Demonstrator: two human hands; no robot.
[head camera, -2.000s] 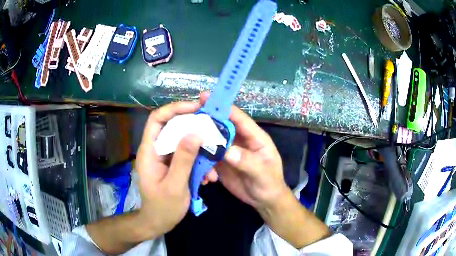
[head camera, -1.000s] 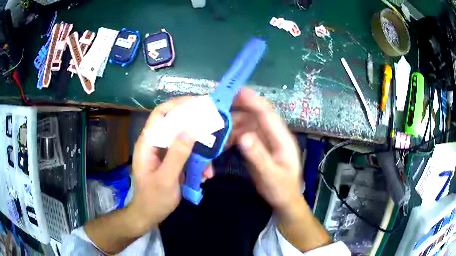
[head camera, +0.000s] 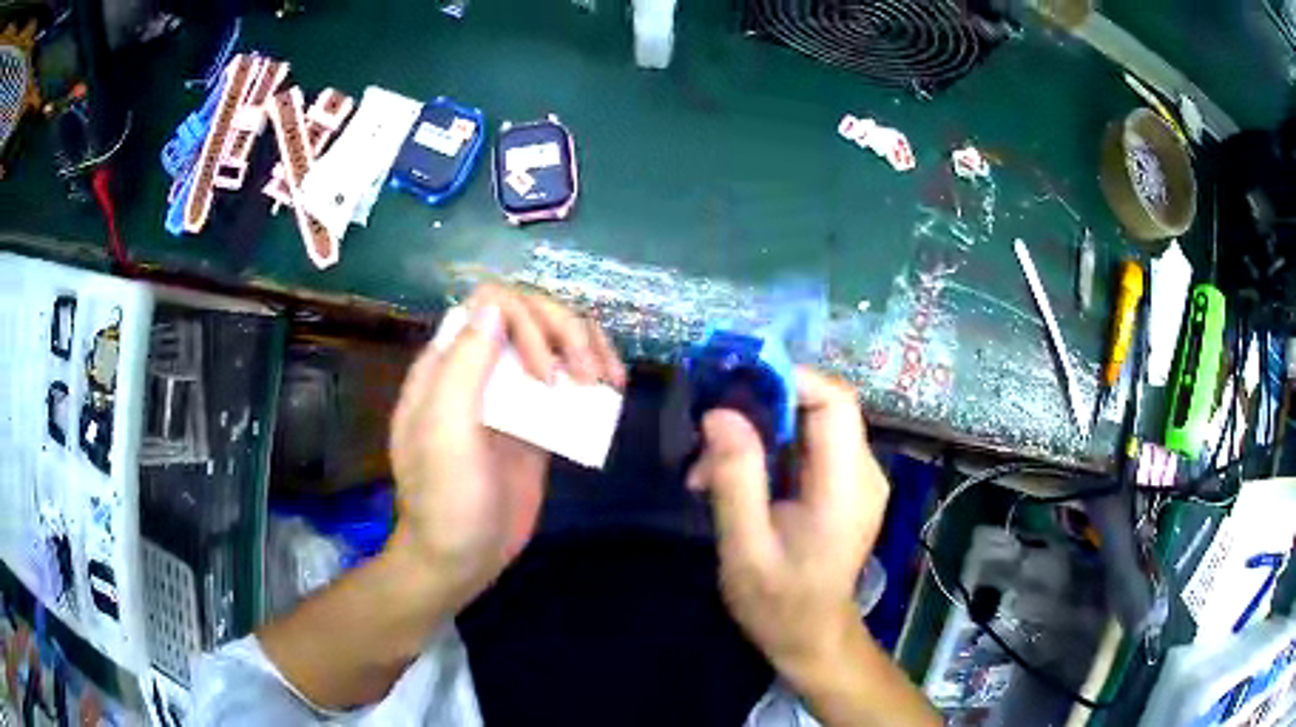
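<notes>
My left hand (head camera: 476, 440) holds a white paper slip (head camera: 557, 408) at the left, above my lap. My right hand (head camera: 796, 526) holds the blue smartwatch (head camera: 742, 381) to the right of it, with the thumb on the watch. The watch is blurred, and its strap is hard to make out. The slip and the watch are apart. Two watch bodies with white labels lie flat on the green bench, one blue (head camera: 438, 149) and one pinkish-brown (head camera: 536, 171).
Brown straps (head camera: 235, 142) lie on the bench at left. Red-and-white stickers (head camera: 877, 142), a thin rod (head camera: 1052, 334), an orange screwdriver (head camera: 1123, 323), a green electric screwdriver (head camera: 1198, 369) and a round screw dish (head camera: 1148, 173) lie at right. A black grille (head camera: 881, 31) stands at the back.
My hands have moved apart. The white slip is off the watch and stays in my left hand, while the watch has passed to my right hand. The view has shifted, showing the black grille.
</notes>
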